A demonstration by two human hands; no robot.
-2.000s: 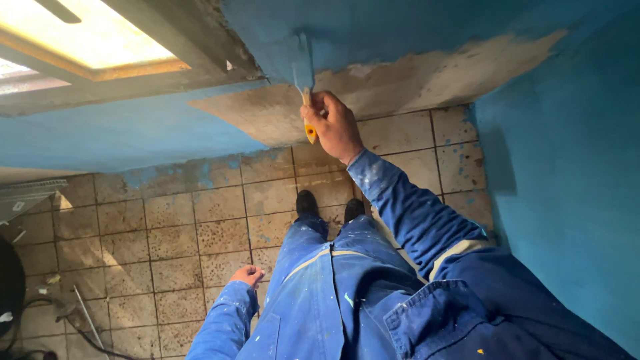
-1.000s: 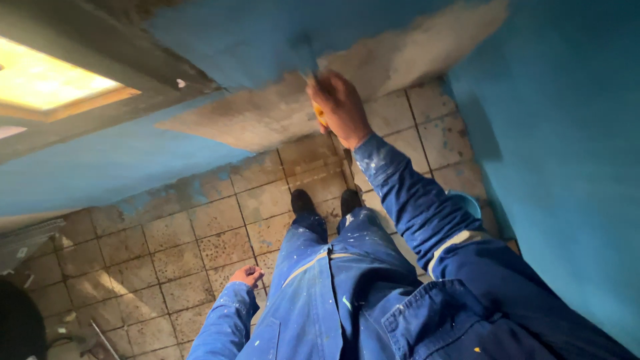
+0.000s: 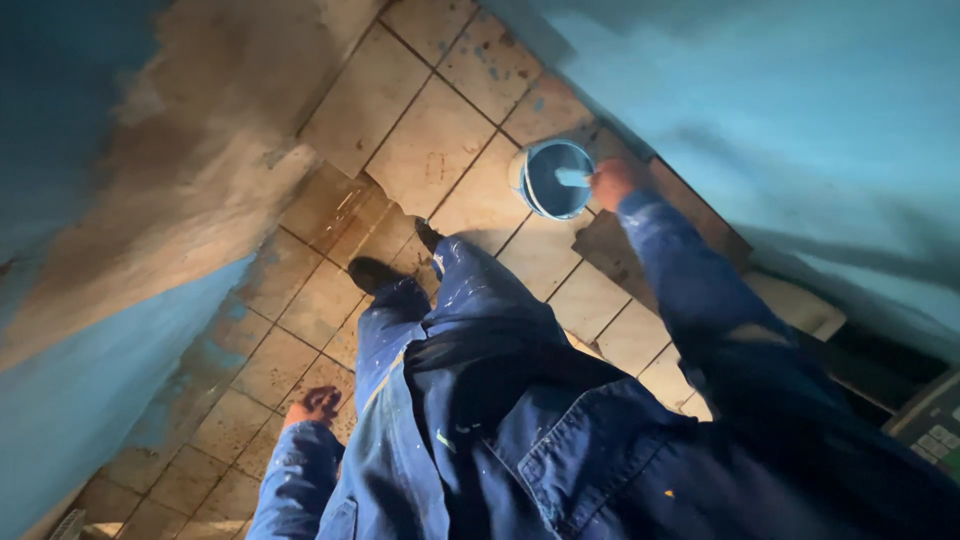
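Observation:
My right hand (image 3: 613, 184) grips a paintbrush (image 3: 573, 178) by its handle, which my fingers mostly hide. The brush's blue-coated bristles are over the mouth of a paint bucket (image 3: 526, 184) with a blue-stained rim. Whether they touch the paint inside cannot be told. The bucket is on the tiled floor beside the right-hand wall. My left hand (image 3: 313, 407) hangs low at my left side, its fingers loosely curled, with nothing seen in it.
A partly blue wall (image 3: 135, 330) with a bare plaster band runs along the left. Another blue wall (image 3: 787, 112) is at the right. Paint-spotted tiles (image 3: 300, 300) lie underfoot; a pale object (image 3: 795, 304) sits by the right wall.
My right hand has brought the paintbrush from the partly painted wall to the bucket, as the view swung right. My left hand still hangs at my side.

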